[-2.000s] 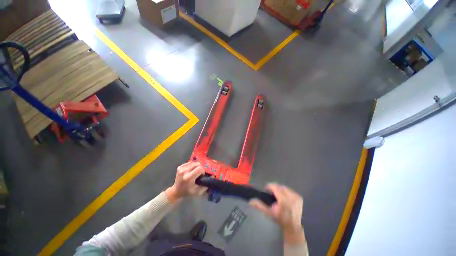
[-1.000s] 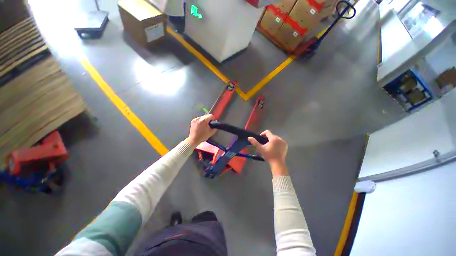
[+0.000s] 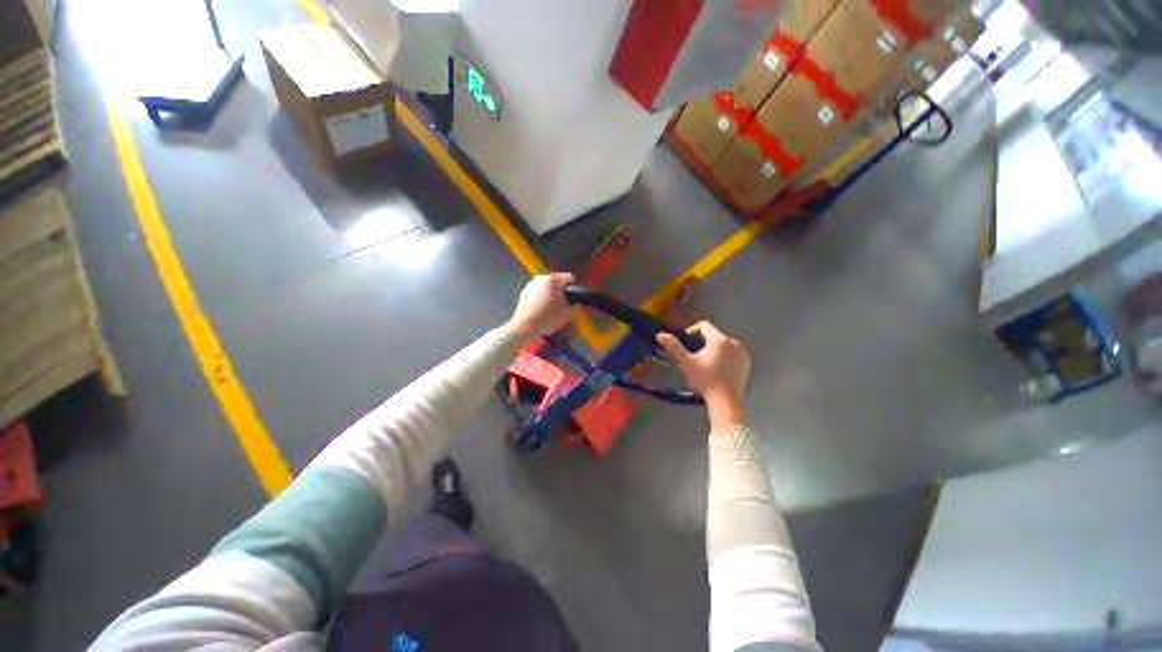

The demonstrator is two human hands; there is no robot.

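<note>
A red hand pallet truck (image 3: 542, 371) stands on the grey floor in front of me. Its forks point away toward the white pillar and carry no load. Its blue tow handle (image 3: 599, 380) with a black loop grip leans toward me. My left hand (image 3: 544, 304) is closed around the left end of the loop grip. My right hand (image 3: 715, 367) is closed around its right end, thumb on top. The handle and my hands hide part of the forks.
A white pillar (image 3: 554, 140) stands just ahead of the forks. Red-taped cartons (image 3: 796, 108) on another pallet truck are beyond it to the right. A brown carton (image 3: 325, 83) and a platform scale (image 3: 191, 83) are at the upper left. Wooden pallets (image 3: 45, 299) are at the left edge.
The pillar, carton and red-taped cartons now appear nearer. The wooden pallets have shifted toward the left edge. The handle has come down from nearly upright, and both hands remain on the grip.
</note>
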